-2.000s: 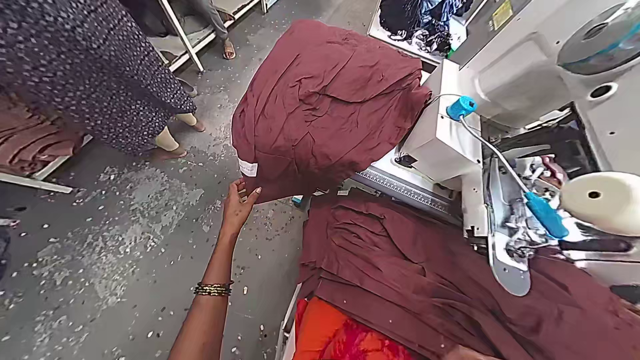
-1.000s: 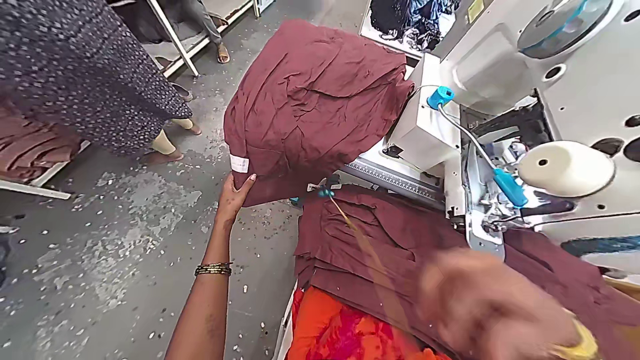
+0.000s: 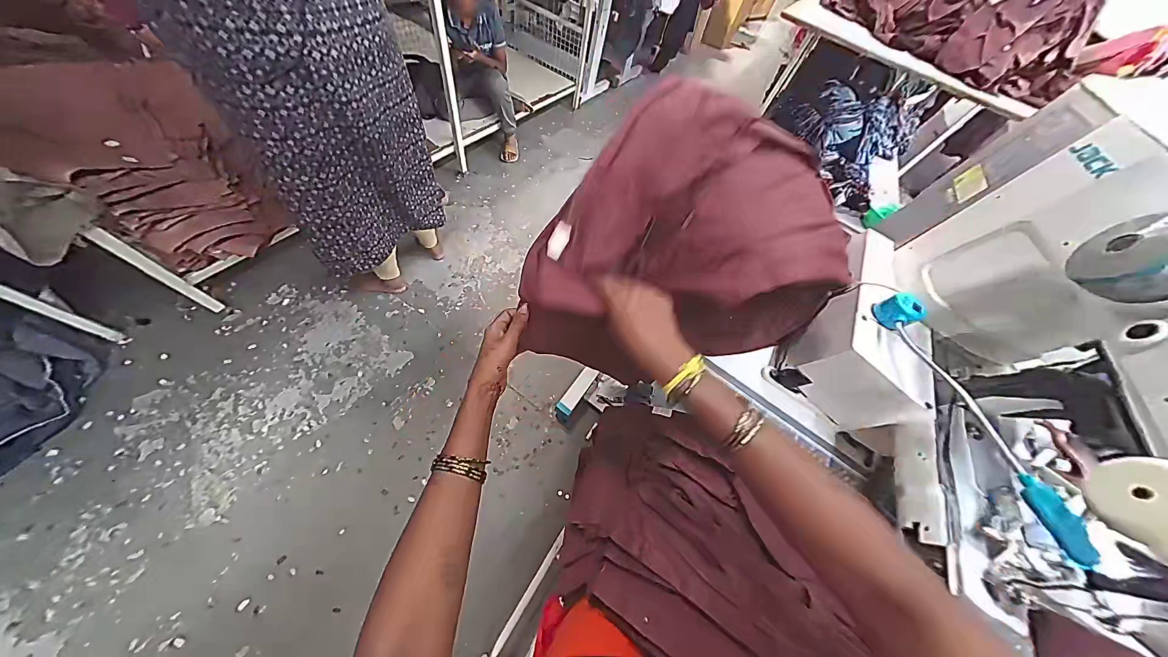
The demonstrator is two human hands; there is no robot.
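Observation:
A bundle of maroon fabric [image 3: 712, 210] bulges up in front of me, beside the sewing machine head. My left hand [image 3: 500, 345] pinches its lower left edge between thumb and fingers, below a small white label [image 3: 558, 241]. My right hand [image 3: 639, 315], blurred, is at the front of the same fabric; its fingertips are indistinct, and whether they grip the cloth cannot be made out. More maroon cloth [image 3: 675, 520] lies nearer me, under my right forearm, over something orange and red.
The industrial sewing machine [image 3: 1013, 237] stands at right, with a blue-ended cable [image 3: 1058, 520] and a thread cone [image 3: 1131, 493]. A person in a patterned garment [image 3: 319, 119] stands at left near stacked maroon cloth [image 3: 173, 192]. Another person [image 3: 479, 64] sits farther back.
My right hand has come up from the lower right to the front of the maroon bundle. My left hand still holds the bundle's edge. The view has shifted, showing more of the background.

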